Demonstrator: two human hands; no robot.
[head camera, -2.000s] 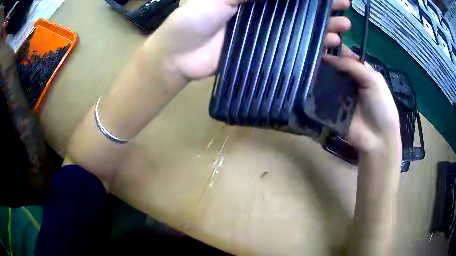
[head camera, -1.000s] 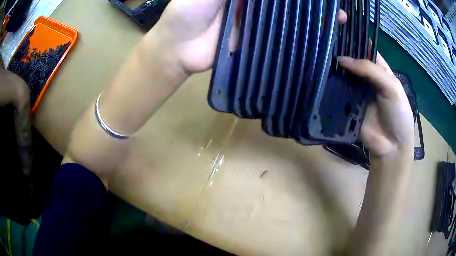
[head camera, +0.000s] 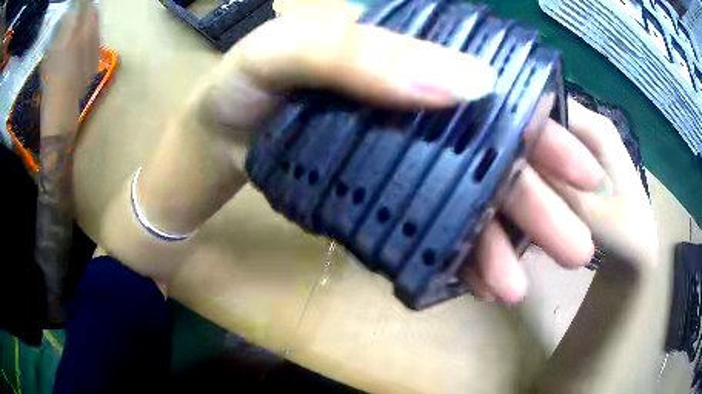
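A stack of black phone middle frames (head camera: 385, 185) is held tilted above the cardboard, its ribbed end with small holes and slots facing me. My left hand (head camera: 331, 65) grips it from the upper left, thumb lying across the top. My right hand (head camera: 562, 192) grips its right side, fingertips at the lower right edge. Both hands are slightly blurred. The palm-side faces of the frames are hidden by the hands.
Cardboard cover (head camera: 254, 285) lies below. An orange tray (head camera: 108, 73) of small black parts is at left, partly behind another person's arm (head camera: 58, 154). More frames lie at top left (head camera: 223, 23), behind my right hand and at far right (head camera: 685, 296). White trays (head camera: 639, 69) are upper right.
The stack has been turned so its ribbed end faces me and sits lower. My left thumb now crosses it, my right fingers curl round its edge. The other person's arm has moved over the tray.
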